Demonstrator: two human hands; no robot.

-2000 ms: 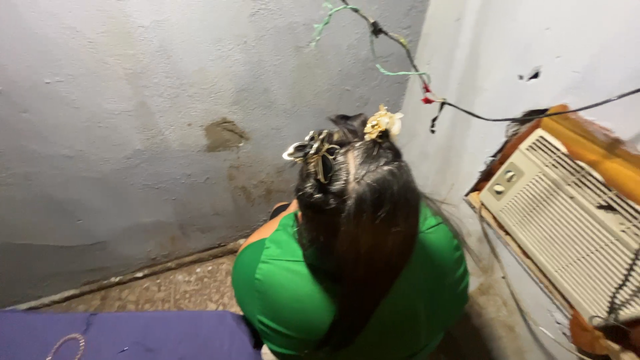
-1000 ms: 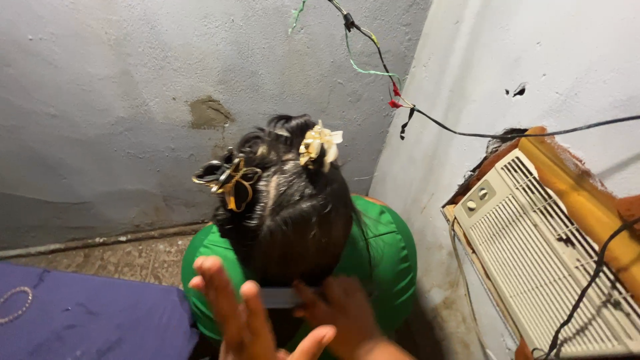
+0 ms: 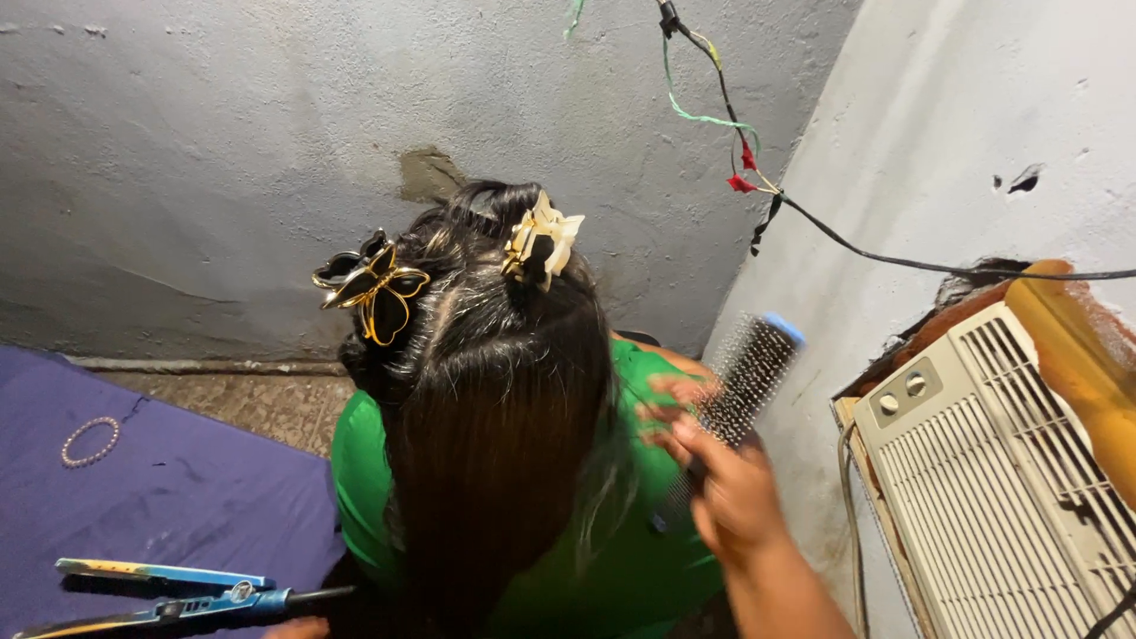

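Note:
A person in a green top [image 3: 639,568] sits with their back to me, long dark hair [image 3: 497,444] hanging down. A black and gold butterfly claw clip [image 3: 382,293] holds hair at the left, a cream flower-like clip [image 3: 543,241] at the right. My right hand [image 3: 732,470], right of the hair, grips a bristled hairbrush [image 3: 750,377] and what looks like a dark comb [image 3: 679,501]. Only a bit of my left hand [image 3: 299,628] shows at the bottom edge, near the cord end of a blue hair straightener [image 3: 204,603], its plates apart; whether it touches the straightener is unclear.
A purple-covered surface [image 3: 177,497] with a beaded bracelet [image 3: 90,442] lies at the left. Grey walls [image 3: 222,177] meet behind the person. An air conditioner [image 3: 994,461] sits in the right wall, and a spliced black cable [image 3: 887,257] hangs across above.
Both hands were behind the person's head a second ago. The left has gone down to the lower left; the right has moved right, now with the hairbrush in view. The straightener has come into view.

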